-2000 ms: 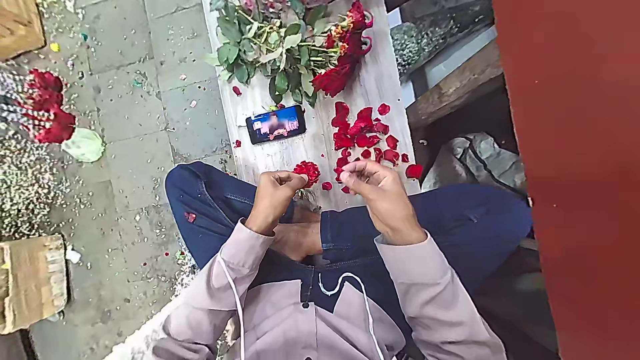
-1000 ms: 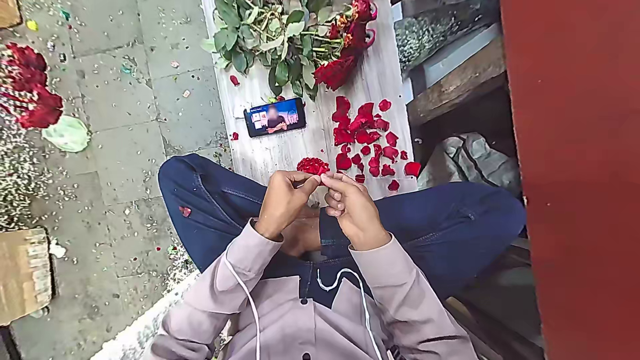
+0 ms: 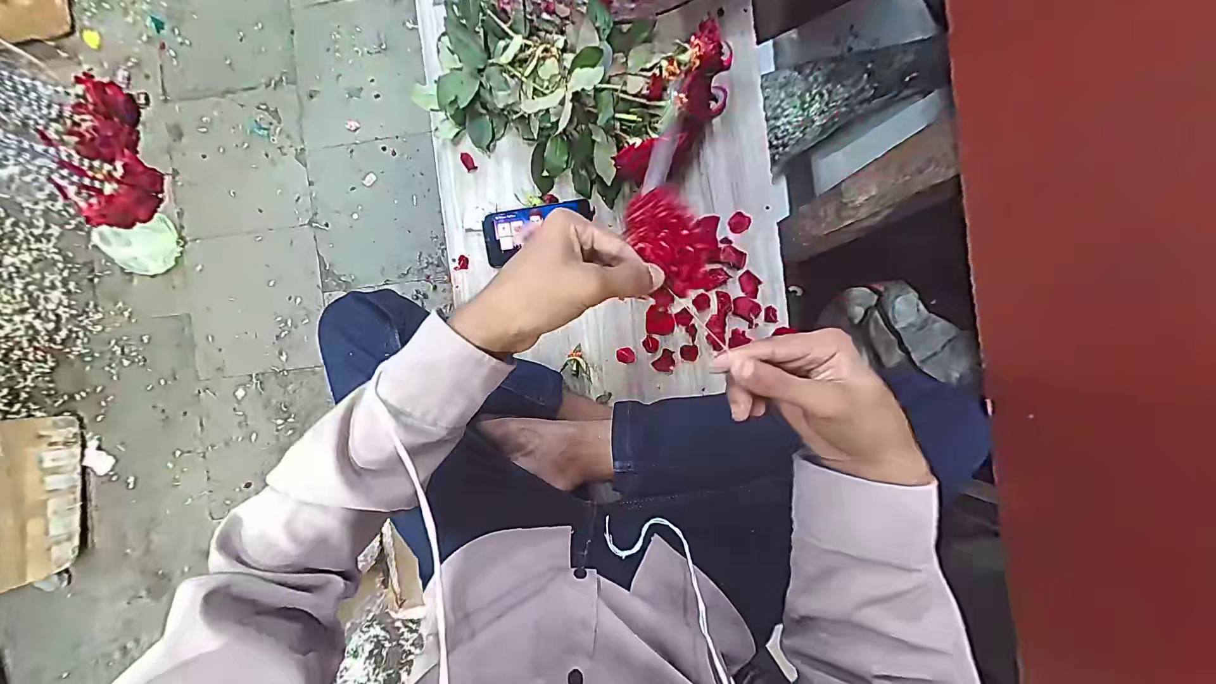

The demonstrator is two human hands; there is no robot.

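A blurred red cluster of petals or a flower (image 3: 665, 228) is at the fingertips of my left hand (image 3: 565, 280), over the board. From it a thin pale thread or needle runs down to the pinched fingers of my right hand (image 3: 822, 394); which of the two it is, I cannot tell. Loose red rose petals (image 3: 747, 310) lie scattered beneath, on the pale wooden board (image 3: 608, 332). Behind my left hand a phone with a lit screen (image 3: 503, 237) is partly hidden. Roses with green leaves (image 3: 570, 85) are heaped at the board's far end.
Red flowers (image 3: 114, 157) stand at left beside a pale green plastic bag (image 3: 138, 245) on the littered tile floor (image 3: 252, 228). A cardboard box (image 3: 38, 499) is at lower left. On the right are a wooden beam (image 3: 874, 185), a grey plastic bag (image 3: 898, 318) and a red panel (image 3: 1092, 342).
My hands were close together a second ago and are now apart, with the thin strand between them. My left hand has moved forward over the board, and the red cluster with it.
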